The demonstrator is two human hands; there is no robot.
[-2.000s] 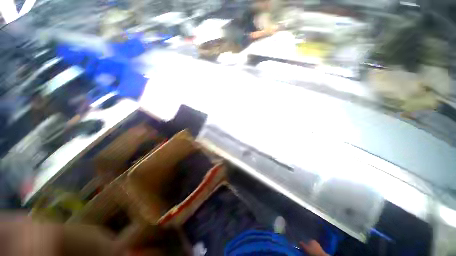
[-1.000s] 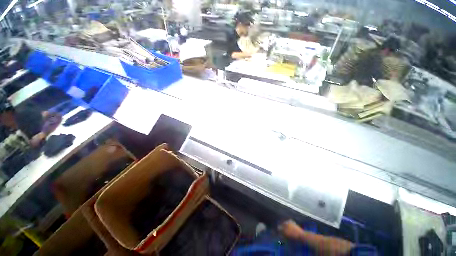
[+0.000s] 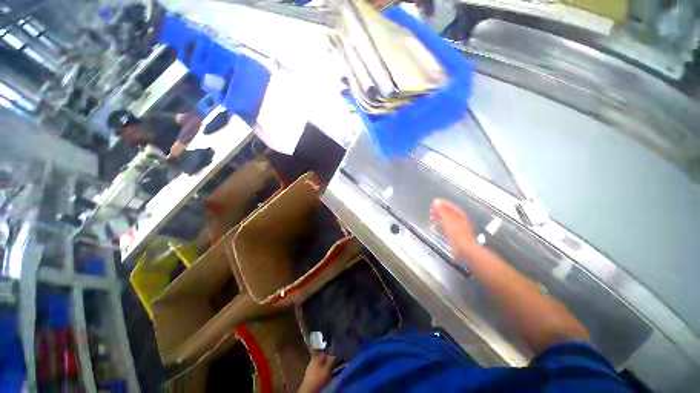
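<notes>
A blue bin (image 3: pixel 411 127) holding a stack of cream panels (image 3: pixel 391 57) sits tilted in view on the bright line, at upper centre. My right hand (image 3: pixel 453 222) is over the grey metal flap (image 3: pixel 506 230), short of the bin, with nothing visible in it; its fingers are blurred. My left hand (image 3: pixel 316 370) is small and partly cut off at the bottom, beside a carton of dark pieces (image 3: pixel 349 307). A small white item (image 3: pixel 317 340) shows just above it; whether the hand holds anything is unclear.
Open brown cartons (image 3: pixel 265 257) stand left of the flap, with a yellow crate (image 3: pixel 146 280) beyond. More blue bins (image 3: pixel 245 84) line the far left edge. A person (image 3: pixel 142 130) is at a white table (image 3: pixel 165 180). Storage shelves (image 3: pixel 77 307) stand lower left.
The view has turned. The blue bin with panels is now much closer, beside the flap. My right hand has moved from below the flap to over it. My left hand has come into view.
</notes>
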